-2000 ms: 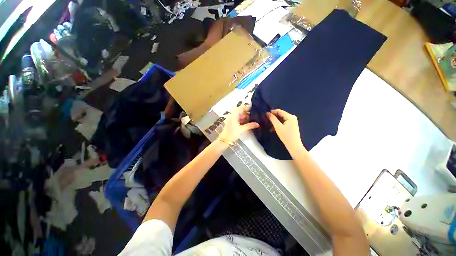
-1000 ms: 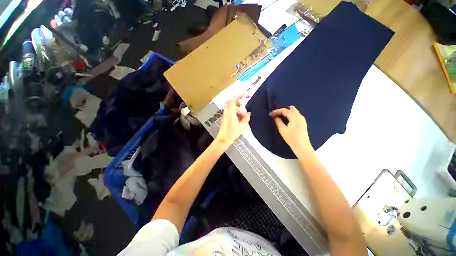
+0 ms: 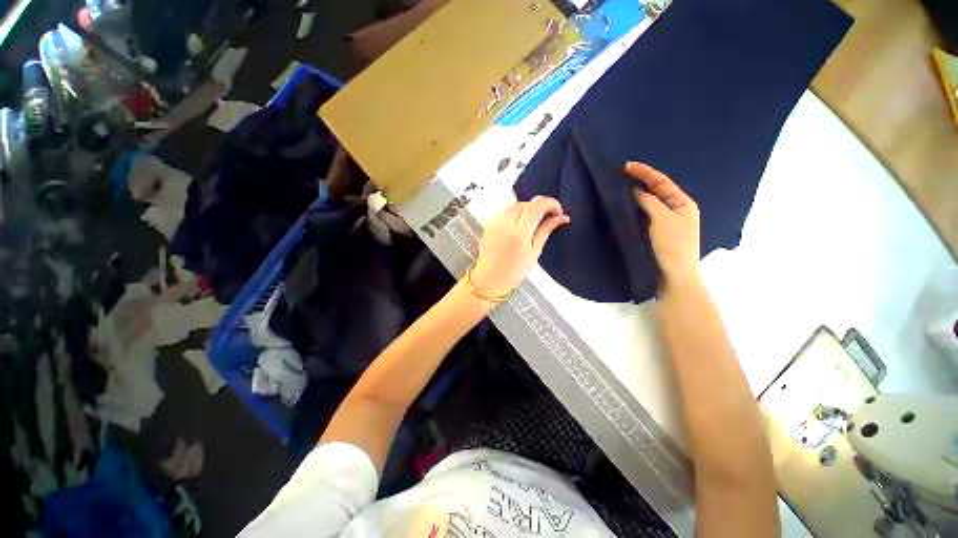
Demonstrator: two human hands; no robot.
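A long navy cut panel (image 3: 704, 116) lies flat on the white table, its rounded end toward me. A fold or second layer of navy cloth stands up a little near that end. My left hand (image 3: 515, 242) is at the rounded end's left edge, thumb and fingertips close together; I cannot tell if they pinch the cloth. My right hand (image 3: 667, 215) rests over the panel to the right, fingers bent at the raised fold; whether it grips the fold is unclear.
The sewing machine (image 3: 893, 441) is at the lower right, its needle area lit. A ruler strip (image 3: 588, 378) runs along the table edge. A tan cardboard sheet (image 3: 441, 89) lies at the left end. Blue crates (image 3: 257, 336) with dark cloth stand below left. Scraps litter the floor.
The bunched cloth between my hands has spread out, and a fold now shows. My right hand has moved away from my left, toward the right. The view has shifted slightly.
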